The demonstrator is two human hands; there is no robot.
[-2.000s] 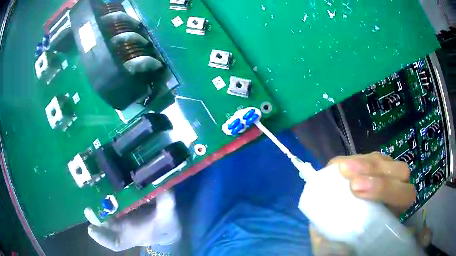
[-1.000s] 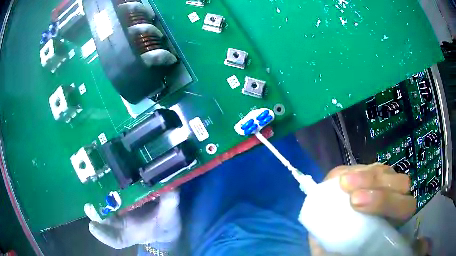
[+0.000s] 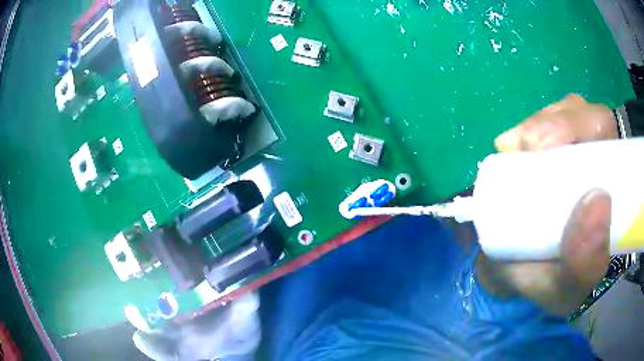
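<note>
The green circuit board lies tilted, its red foam pad showing along the near edge. My right hand looks bare and is closed round the white glue dispenser. Its thin nozzle points left, the tip at the blue disc capacitors, which have white adhesive around them. My left hand, in a white glove, is at the near-left edge of the board beside another blue part; its fingertips are partly hidden and blurred. A large black toroidal choke and black capacitors stand on the board.
The green bench mat has dried white spots at upper right. Silver screw terminals line the board's right side. Small green boards show at lower right, mostly behind my right hand. Blue clothing is below the board edge.
My right hand has moved up and right, and the dispenser has swung from slanting to nearly level. The nozzle tip is now at the capacitors' left side. The board appears slightly lower in view.
</note>
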